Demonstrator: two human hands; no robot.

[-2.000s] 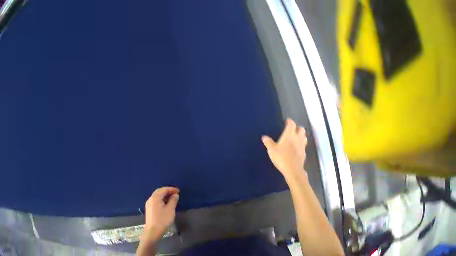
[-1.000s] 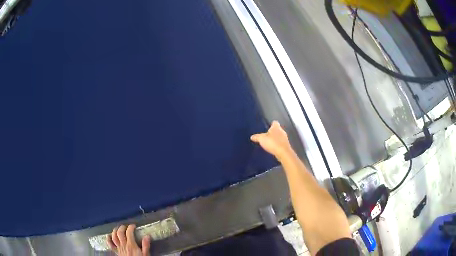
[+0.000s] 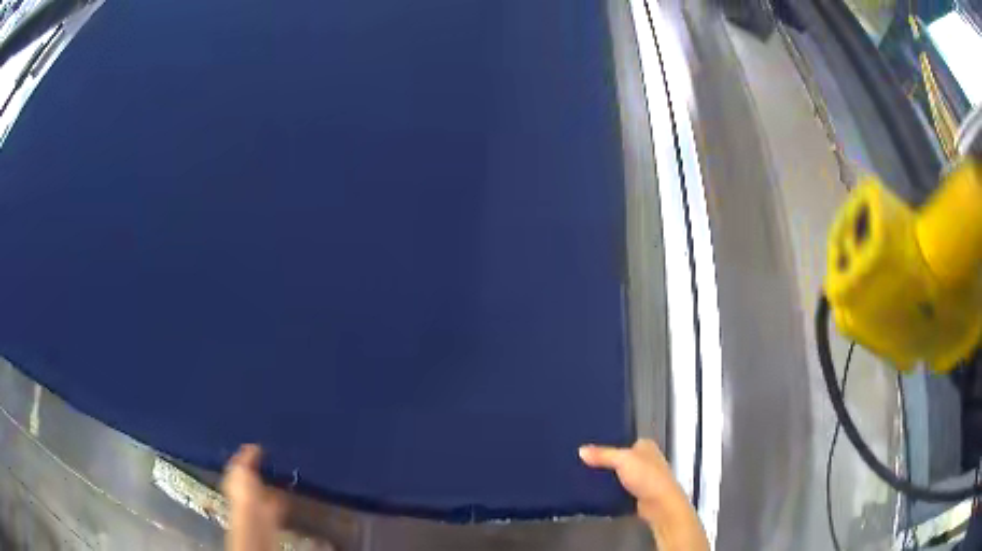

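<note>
A wide navy fabric lay (image 3: 355,248) covers most of the table, its near edge slightly frayed. My left hand (image 3: 250,495) is blurred at the near edge, left of the middle, with fingertips at the cloth; its grip cannot be told. My right hand (image 3: 646,479) is at the near right corner, thumb pointing left over the cloth and fingers along the side edge. It looks open and holds nothing visible. A pale, worn bar (image 3: 188,486) lies by the near edge, partly hidden by my left hand.
A white-silver double rail (image 3: 681,237) with a dark slot runs along the right of the cloth. The grey table surface (image 3: 748,280) continues beyond it. A yellow overhead fitting (image 3: 894,274) hangs at the right, with a black cable (image 3: 851,431) looping below it.
The view has shifted, so the cloth corner now appears lower. My left hand has left the pale bar and moved to the cloth edge. My right hand remains at the corner. The yellow fitting shows larger.
</note>
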